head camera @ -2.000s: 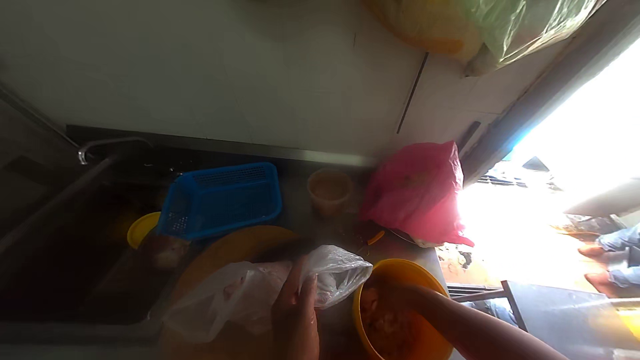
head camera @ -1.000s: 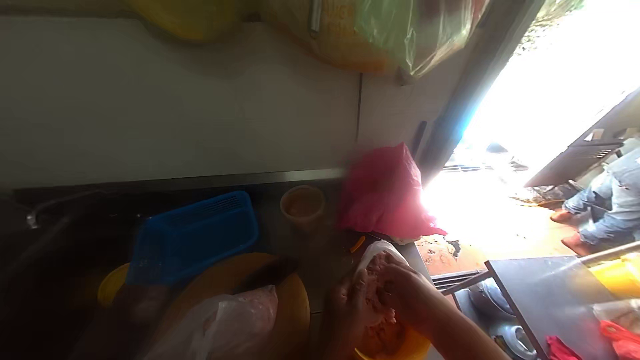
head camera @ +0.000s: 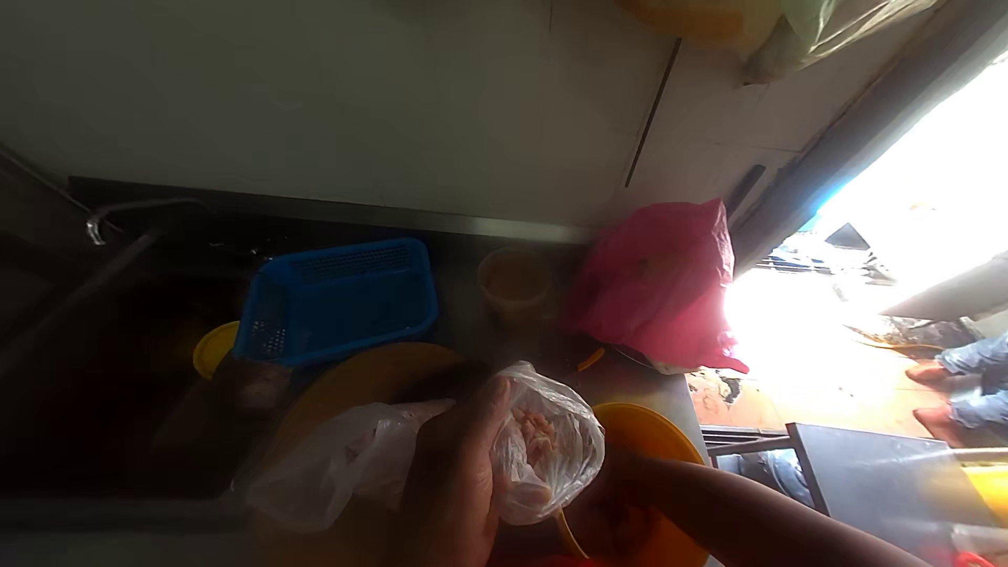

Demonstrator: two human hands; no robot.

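My left hand [head camera: 461, 472] grips a clear plastic bag [head camera: 579, 441] near its mouth, which faces up and right. Pale pinkish pieces, looking like raw meat, show inside it. My right hand [head camera: 618, 480] reaches down into a yellow-orange bowl [head camera: 681, 449] just right of the bag; its fingers are in shadow, so what they hold is hidden. Left of my left hand, another clear plastic bag [head camera: 315, 480] with pale contents lies over a round brown board [head camera: 346, 386].
A blue plastic basket [head camera: 354, 307], a yellow container [head camera: 214, 350], a tub [head camera: 513, 279] and a pink plastic bag [head camera: 661, 283] stand along the wall. A faucet [head camera: 96, 228] is at far left. A metal table [head camera: 882, 488] and a person's feet [head camera: 933, 394] are at right.
A second ago both hands were together at the bag's mouth over the bowl. Now my left hand holds the bag left of the bowl, and my right hand is down in the bowl.
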